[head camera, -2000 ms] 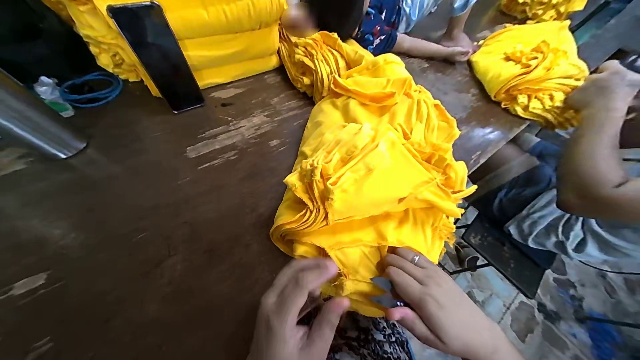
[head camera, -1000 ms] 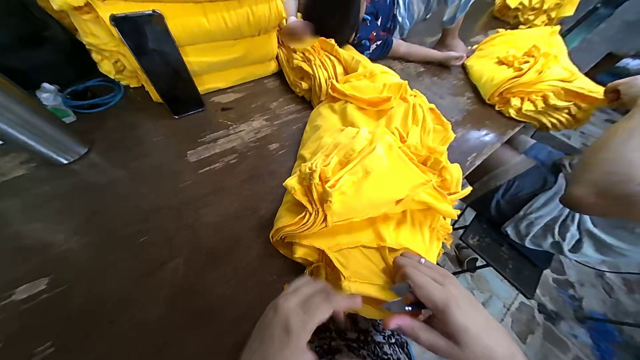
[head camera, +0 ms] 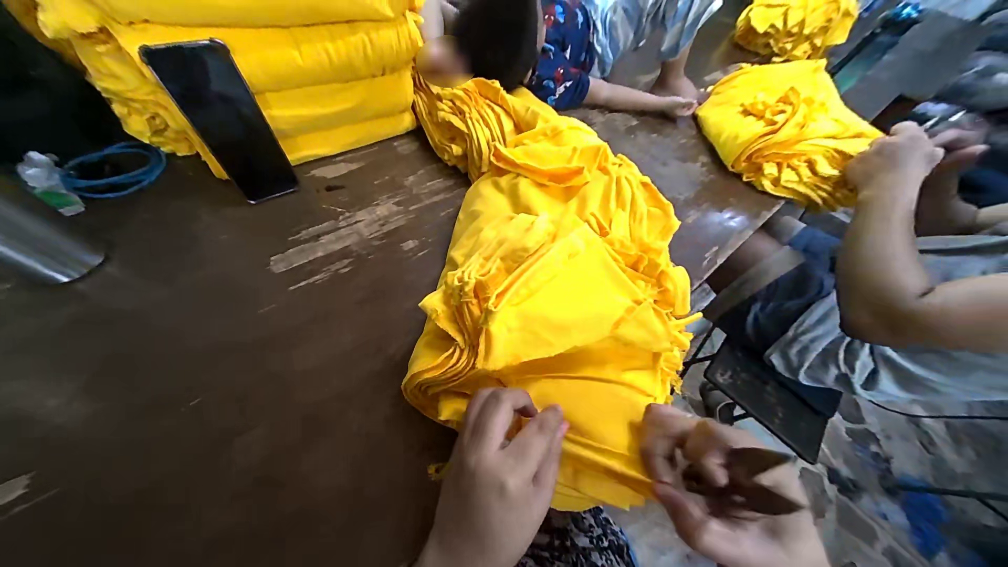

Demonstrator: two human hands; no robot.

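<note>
A long heap of layered yellow fabric pieces [head camera: 551,307] lies on the brown wooden table, its near end over the edge by my lap. At that near end my left hand [head camera: 504,465] pinches the cloth between thumb and fingers. My right hand [head camera: 709,480] grips the right side of the same yellow cloth and also holds a small dark metal cutting tool [head camera: 756,480], probably thread snips, whose blades point right, away from the fabric. The tool's handle is mostly hidden in my palm.
A smartphone [head camera: 224,118] leans on stacked yellow fabric [head camera: 339,71]. A blue cable coil [head camera: 118,169], a small bottle [head camera: 49,183] and a metal cylinder [head camera: 43,236] are at left. A child leans on the far table edge. Another person's hands [head camera: 898,161] hold a yellow bundle [head camera: 787,134] at right.
My left hand has come onto the cloth and taken hold of it. In my right hand the cutting tool has swung from pointing left over the fabric to pointing right.
</note>
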